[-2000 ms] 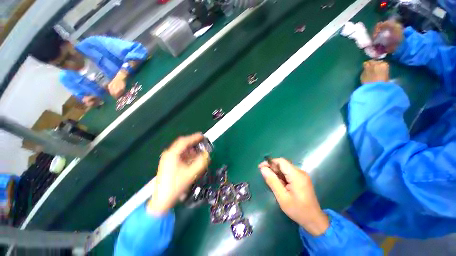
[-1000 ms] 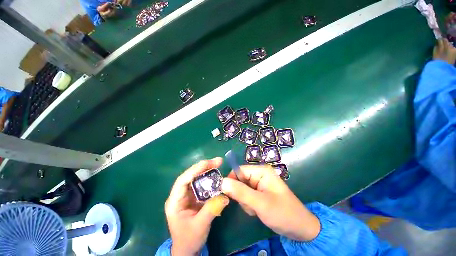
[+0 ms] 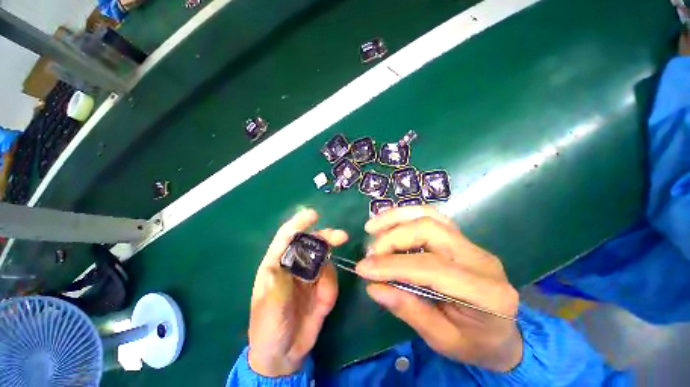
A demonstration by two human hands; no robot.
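Note:
My left hand [image 3: 291,306] holds a rounded-square dark housing [image 3: 305,256] at its fingertips, open side up. My right hand [image 3: 446,283] holds slim metal tweezers [image 3: 414,288] like a pen. The tweezer tips are at the right edge of the held housing; whether they grip anything is too small to tell. A cluster of similar housings [image 3: 406,181] lies on the green bench beyond my hands, its near part hidden by my right hand. One housing [image 3: 394,153] has a silvery piece sticking out. A tiny pale square [image 3: 320,180] lies left of the cluster.
A white rail [image 3: 303,119] separates the bench from a green belt carrying spaced housings [image 3: 256,128]. A small fan [image 3: 49,344] with a round white base [image 3: 156,330] stands at lower left. Grey metal posts [image 3: 76,224] are at left. A person's blue sleeve [image 3: 669,151] is at right.
My right hand now holds the tweezers with their tips at the housing's right edge, and its fingers have moved off the housing. The housing is tilted differently. The belt units have shifted down-left in view.

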